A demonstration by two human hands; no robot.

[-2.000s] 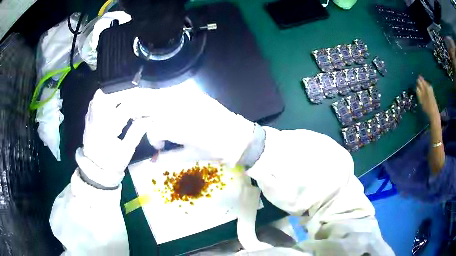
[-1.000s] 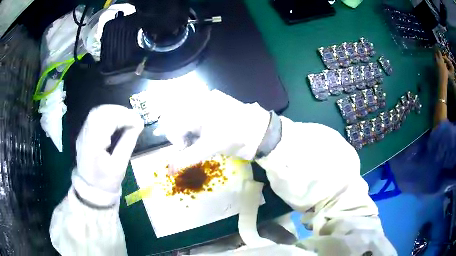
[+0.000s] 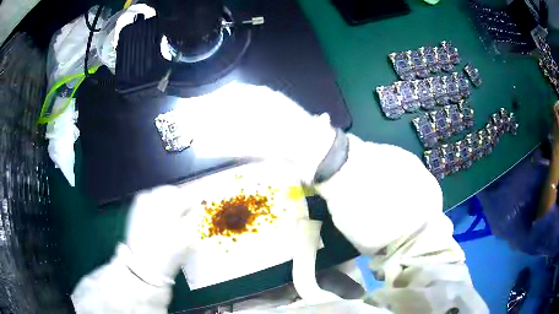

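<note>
A small silver circuit board module lies on the black microscope base plate, below the microscope's ring lens. My gloved right hand is on the base just right of the module, its fingertips at or beside the module's edge; glare hides whether it grips it. My gloved left hand is blurred, over the left side of the white scrap sheet; its fingertips and anything in them cannot be made out. Orange-brown specks are heaped on the sheet.
Rows of circuit board modules lie on the green mat at right. A black flat item is at the top. A bag with a lime-green edge and crumpled white wipes are at left. Another person's arm is at the right edge.
My left hand has moved down from beside the base to the scrap sheet. My right hand has spread flatter beside the module. The other person's arm has moved down.
</note>
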